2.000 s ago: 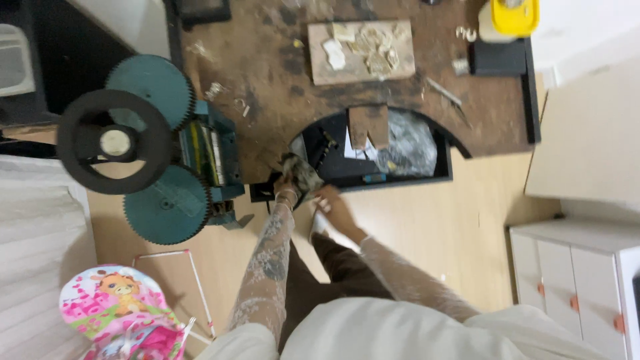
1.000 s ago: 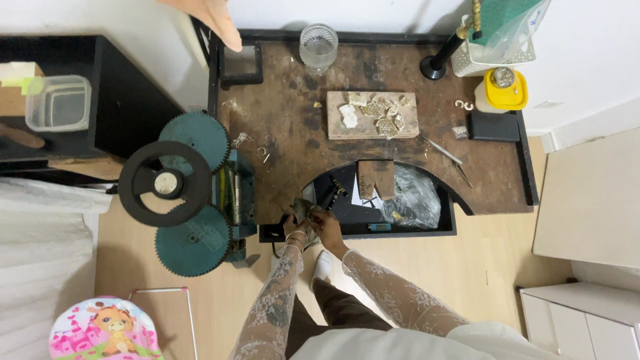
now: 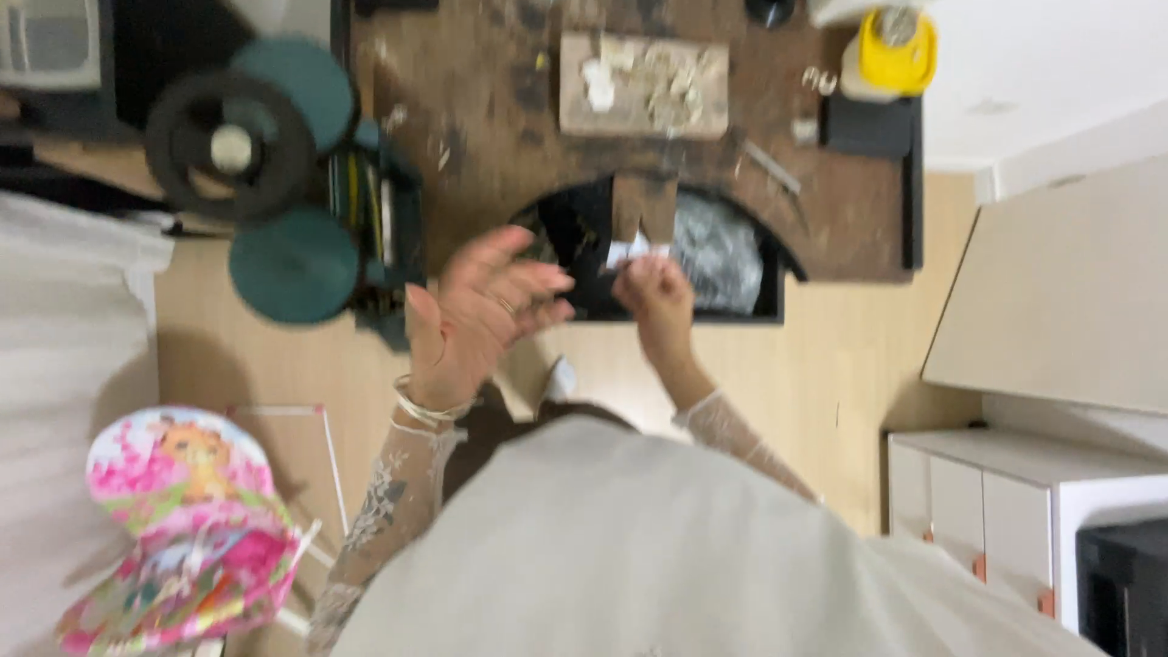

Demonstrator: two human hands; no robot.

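Observation:
My left hand (image 3: 488, 315) is raised palm up with its fingers spread, between the teal geared rolling mill (image 3: 374, 224) and the black drawer (image 3: 730, 318) under the bench cut-out. Nothing shows in it. My right hand (image 3: 655, 287) is at the drawer's front, fingers curled close to a white paper (image 3: 630, 251); blur hides whether they pinch anything. Just beyond it, a notched wooden bench pin (image 3: 643, 201) juts from the bench edge. A clear plastic bag (image 3: 719, 251) lies in the drawer to the right of that hand.
On the brown workbench (image 3: 493, 119) is a pale block (image 3: 643, 119) bearing cut pieces. Right of it lie a thin metal tool (image 3: 771, 167), a dark box (image 3: 867, 126) and a yellow-lidded container (image 3: 899, 55). A patterned child's chair (image 3: 182, 465) stands lower left, white drawers (image 3: 967, 493) lower right.
My hands were together at the drawer's left side over a greyish item. Now they are apart: the left has opened, and the right has moved right, near the white paper.

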